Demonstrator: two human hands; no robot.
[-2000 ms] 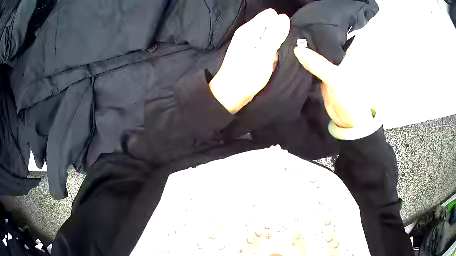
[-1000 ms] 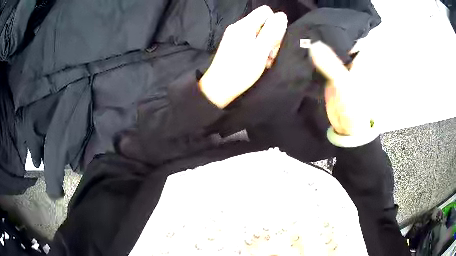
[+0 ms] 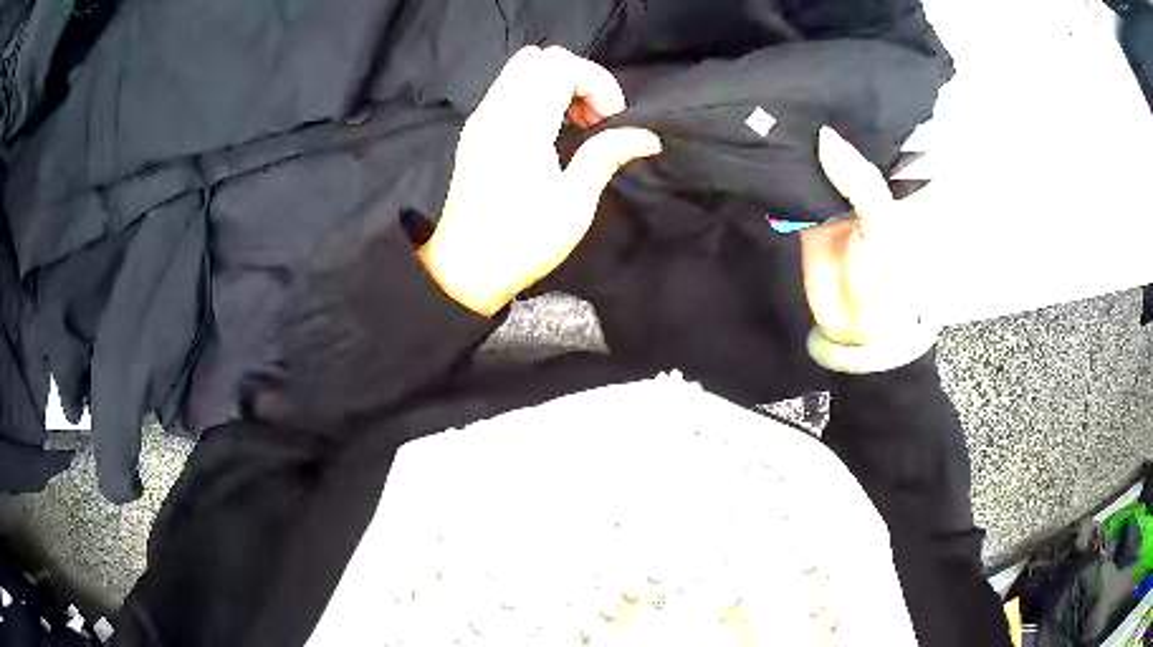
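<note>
A dark garment is stretched between my hands, with a small white square sticker on it. My left hand pinches the cloth between curled fingers and thumb. My right hand holds the garment's right part, its thumb raised on top of the cloth. A small blue and pink item, perhaps thread snips, shows at my right hand's fingers, mostly hidden. The darker tips beyond the hand are too unclear to name.
More dark garments lie heaped at the left and hang over the near edge. A white tabletop shows at the right. Speckled grey floor lies below it. Mixed items with a green piece are at the lower right.
My left hand has moved left and its thumb now shows. The cloth between my hands is stretched wider, the sticker looks turned, and the blue item has come into view.
</note>
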